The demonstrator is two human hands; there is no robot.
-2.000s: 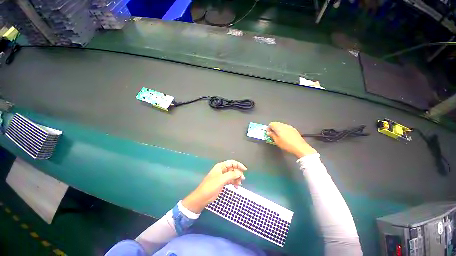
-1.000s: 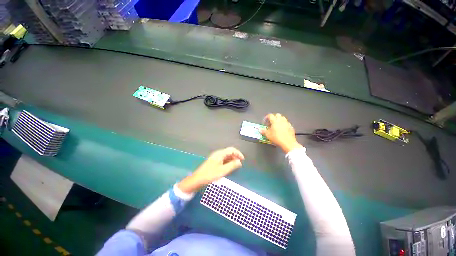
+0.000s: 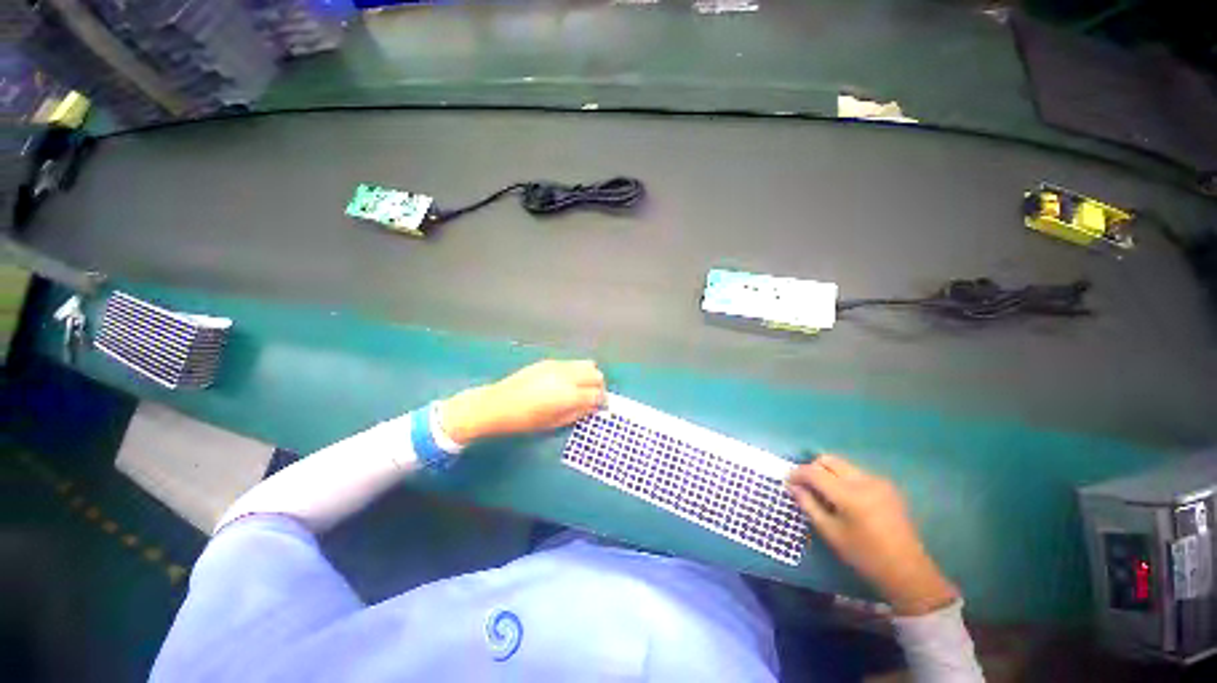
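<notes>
The white pad sheet (image 3: 683,478) with its grid of small dark squares lies on the green ledge in front of me. My left hand (image 3: 554,396) has its fingertips at the sheet's upper left corner. My right hand (image 3: 850,514) has its thumb and fingers at the sheet's right end. Whether a small pad is between the fingertips cannot be told. The nearest circuit board (image 3: 770,300) lies on the belt beyond the sheet, whitish side up, its black cable (image 3: 1008,298) bundled to the right. Neither hand touches the board.
Another green board (image 3: 390,208) with a looped black cable (image 3: 583,195) lies at the belt's left. A yellow component-side-up board (image 3: 1078,218) lies at far right. A striped stack of sheets (image 3: 160,340) is at left, a grey machine (image 3: 1150,560) at right, translucent trays (image 3: 187,60) at upper left.
My right hand has left the nearest board and moved down to the pad sheet's right end. My left hand has come down onto the sheet's upper left corner. The view has shifted.
</notes>
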